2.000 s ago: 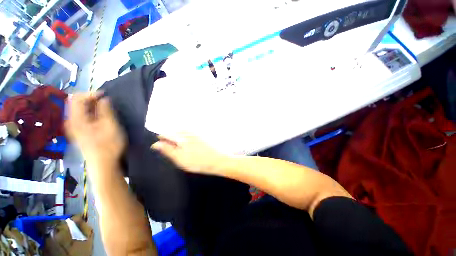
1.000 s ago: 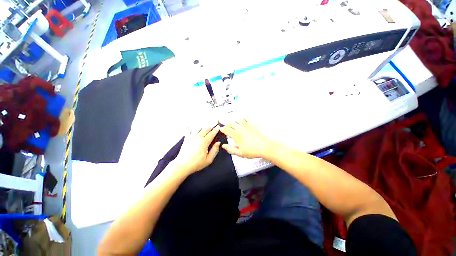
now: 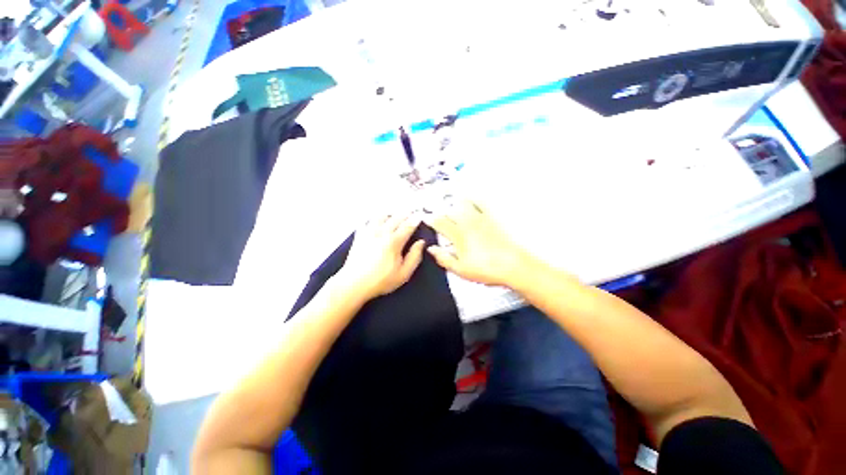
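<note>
The black garment piece (image 3: 390, 343) runs from just in front of the needle area (image 3: 422, 176) down into my lap, where it merges with my black shirt. My left hand (image 3: 382, 252) and my right hand (image 3: 471, 243) lie side by side on its upper end, with fingertips and thumbs close together on the cloth edge. The fingertips are near the presser foot of the white sewing machine (image 3: 519, 88). Whether the cloth lies under the foot cannot be told in the glare. A flat stack of dark grey pieces (image 3: 206, 199) lies at the left of the table.
A green pouch (image 3: 283, 88) lies behind the stack. The machine's black control panel (image 3: 686, 79) is at the right. A blue crate (image 3: 243, 23) stands beyond the table. Dark red garments (image 3: 751, 325) hang at the right, and another dark red heap (image 3: 65, 195) is at the far left.
Two seconds ago my hands held dark cloth at the left by the stack. Since then both hands moved right to the needle area with the black piece. Over the last second they stay there.
</note>
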